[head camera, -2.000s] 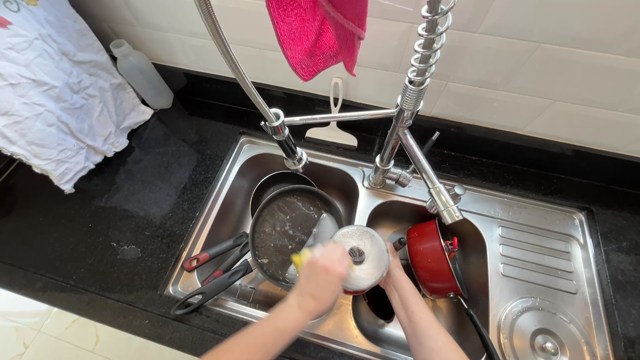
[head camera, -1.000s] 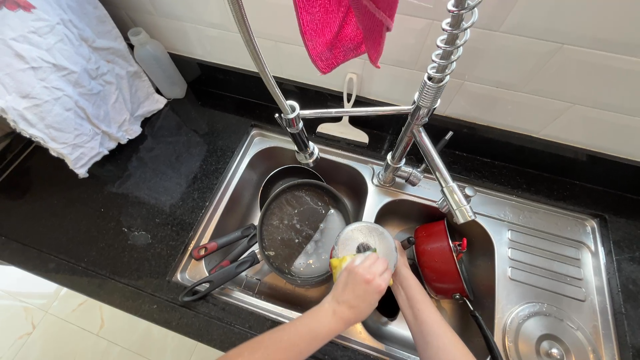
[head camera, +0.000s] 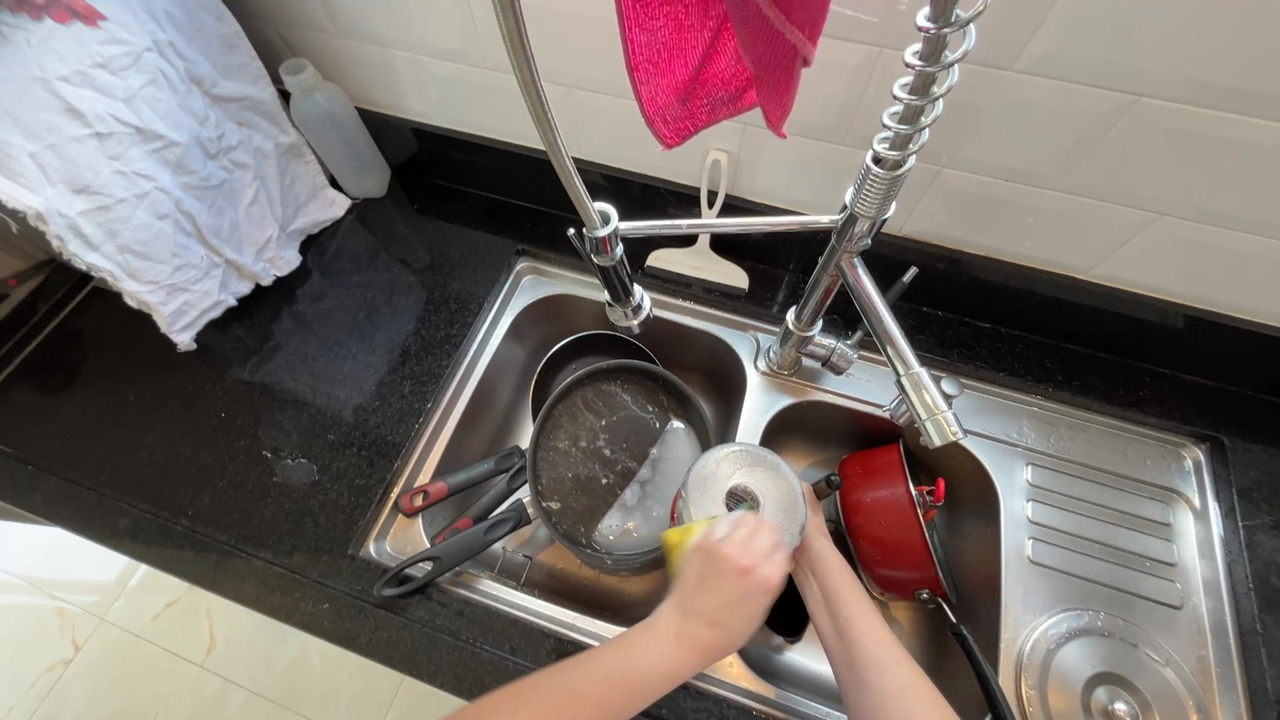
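Note:
A soapy, round pot lid (head camera: 765, 480) with a dark knob is held over the divider between the two sink bowls. My left hand (head camera: 735, 565) presses a yellow sponge (head camera: 685, 540) on its near side. My right hand (head camera: 818, 520) holds the lid from the right and below, its fingers mostly hidden. Some red shows at the lid's left edge. Just left of it, a dark frying pan (head camera: 590, 460) with suds inside lies over another pan (head camera: 560, 362) in the left bowl. A red saucepan (head camera: 880, 520) lies tilted in the right bowl.
Above the sink stands a spring-necked faucet (head camera: 820, 285), its spray head (head camera: 628, 305) over the left bowl. A white squeegee (head camera: 698, 262) leans at the wall below a pink cloth (head camera: 700, 70). Left are a plastic bottle (head camera: 340, 135) and a white cloth (head camera: 170, 150). Pan handles (head camera: 455, 550) overhang the left rim.
My left hand and the sponge have shifted over the lid, hiding the knob less than one second ago. The pans and the red saucepan have stayed in place.

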